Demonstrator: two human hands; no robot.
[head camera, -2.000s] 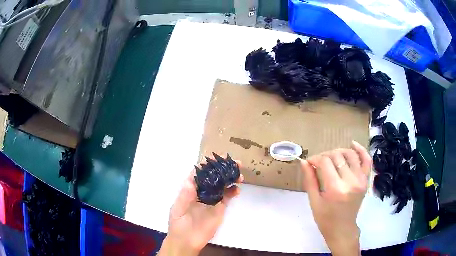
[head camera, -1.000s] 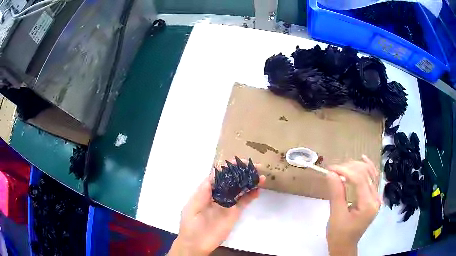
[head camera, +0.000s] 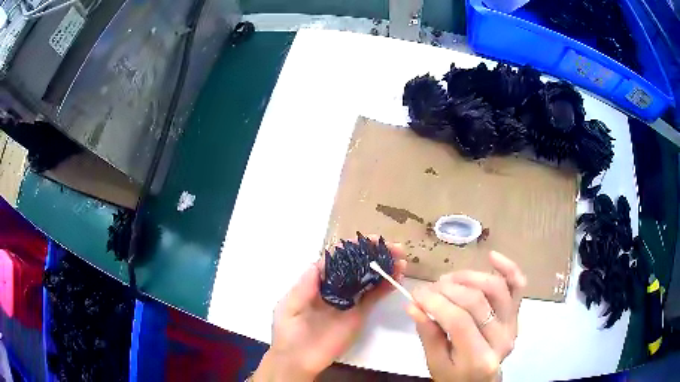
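Note:
My left hand (head camera: 309, 328) holds a glossy black spiky hair piece (head camera: 347, 272) at the near left corner of the cardboard, its spikes pointing up and away. My right hand (head camera: 466, 313) holds a thin white applicator stick (head camera: 395, 286) like a pencil. The stick's white tip touches or nearly touches the right side of the hair piece; actual contact is hard to tell. The small white oval dish (head camera: 458, 229) sits on the stained cardboard mat (head camera: 380, 160), beyond my right hand.
Black spiky pieces (head camera: 507, 112) are heaped along the cardboard's far edge. Small black parts (head camera: 605, 257) lie at the right of the white sheet (head camera: 276, 171). A blue bin (head camera: 567, 60) stands beyond. A yellow and black tool (head camera: 654, 317) is at the right, grey metal equipment (head camera: 112, 82) at the left.
My right hand has moved left from the dish, bringing the stick's tip to the hair piece. The hair piece is turned slightly in my left hand. The view has shifted, showing more of the blue bin.

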